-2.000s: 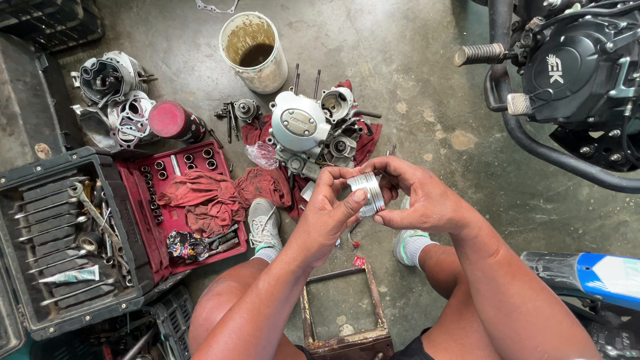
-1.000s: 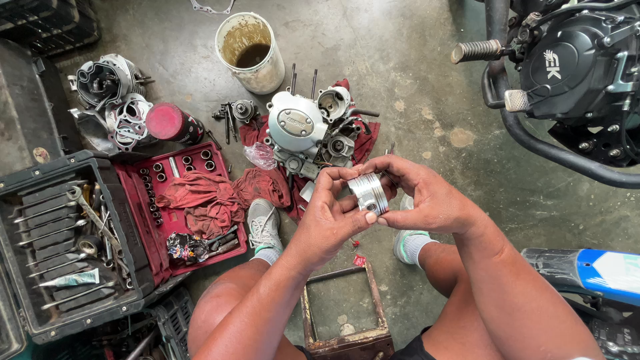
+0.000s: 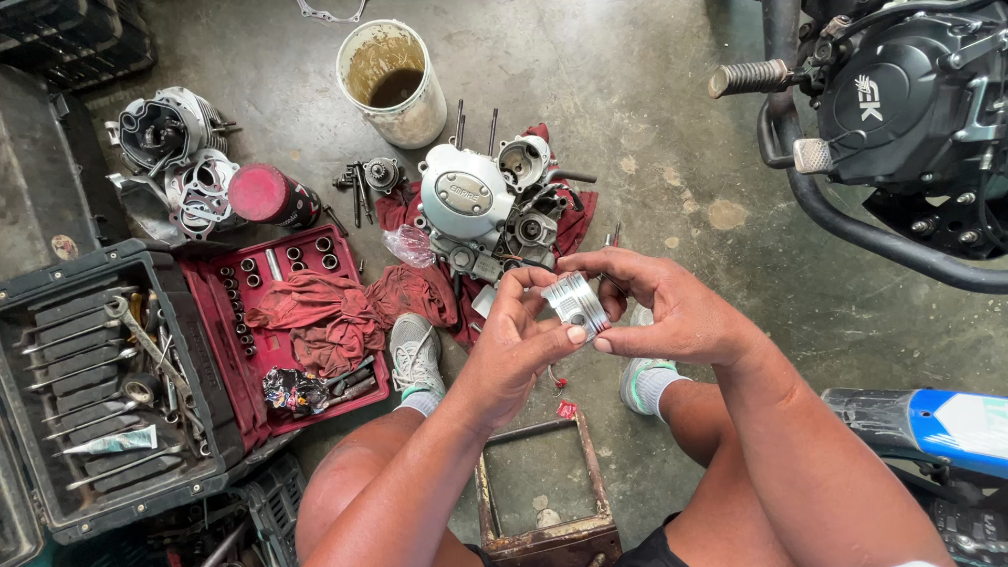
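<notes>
A silver engine piston [image 3: 576,303] with ring grooves is held between both hands, above the floor and between my knees. My left hand [image 3: 524,339] grips its left side, the thumb near the pin hole. On the right, my right hand [image 3: 661,303] has its fingertips and thumb at the grooved end. Just beyond the hands, a partly opened motorcycle engine [image 3: 466,197] with a silver cover rests on red cloths. Small shafts and a gear [image 3: 382,175] lie to its left.
A white bucket [image 3: 425,110] holds dark liquid. At left are a black toolbox [image 3: 118,256] with wrenches, a red socket tray [image 3: 272,409], red rags [image 3: 315,315], a red-lidded container [image 3: 260,193] and engine castings [image 3: 169,126]. A motorcycle [image 3: 874,110] stands at right; a rusty metal frame [image 3: 591,472] lies below.
The piston has been turned between my hands. Two seconds ago its ringed side faced up; now its skirt and pin hole show. Both hands still hold it in nearly the same place.
</notes>
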